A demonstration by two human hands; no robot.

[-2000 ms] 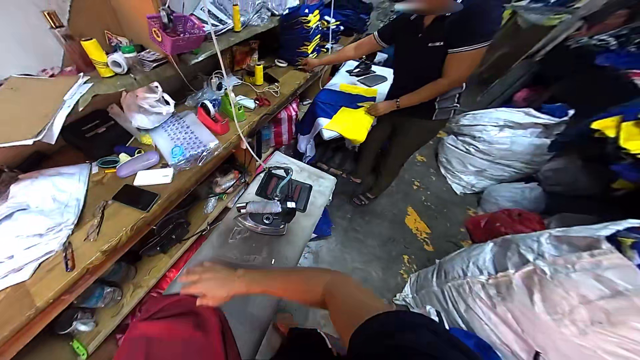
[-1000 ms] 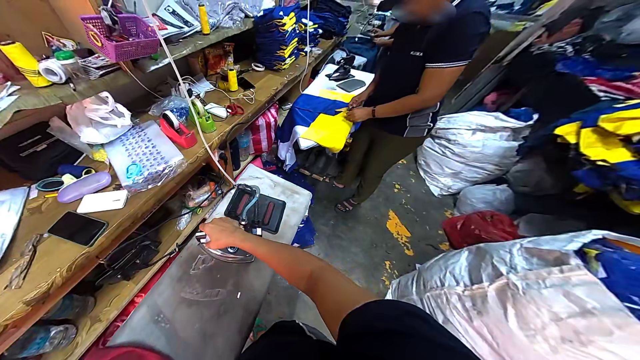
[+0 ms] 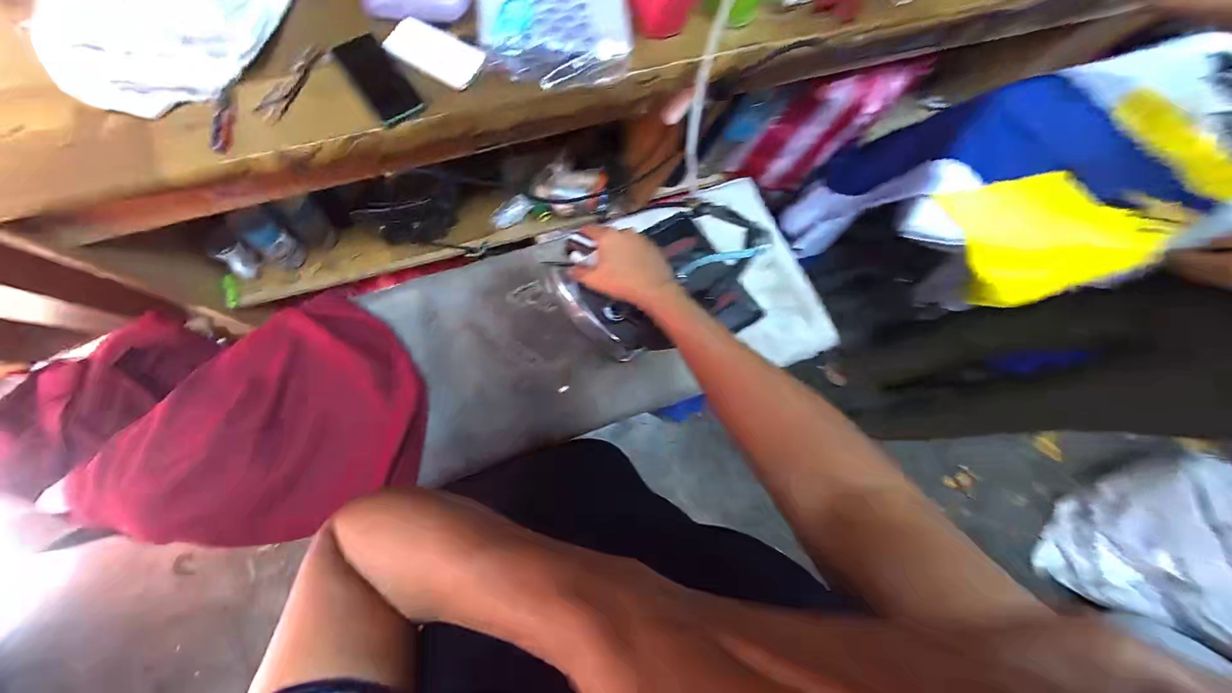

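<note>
A clothes iron (image 3: pixel 599 322) is at the middle of a grey padded ironing surface (image 3: pixel 481 385), beside a dark rest pad (image 3: pixel 741 306) on a white cloth. My right hand (image 3: pixel 621 265) is closed around the iron's handle, and the iron is partly hidden behind hand and wrist. Dark red cloth (image 3: pixel 250 433) lies in a heap over the left end of the surface. My left arm is bent in the lower part of the view, its forearm crossing toward the lower right; its hand cannot be seen.
A wooden bench (image 3: pixel 144 144) runs along the back, with a phone (image 3: pixel 377 79) and white cloth (image 3: pixel 154 48) on top and bottles on its lower shelf. Yellow cloth (image 3: pixel 1049 236) and blue cloth lie at right, near another person's arm. A silvery sack (image 3: pixel 1155 549) is at lower right.
Two seconds ago my right hand was above the dark red cloth; one second ago it was at the iron, where it remains. My bent left arm has come into view. The view has swung left and down.
</note>
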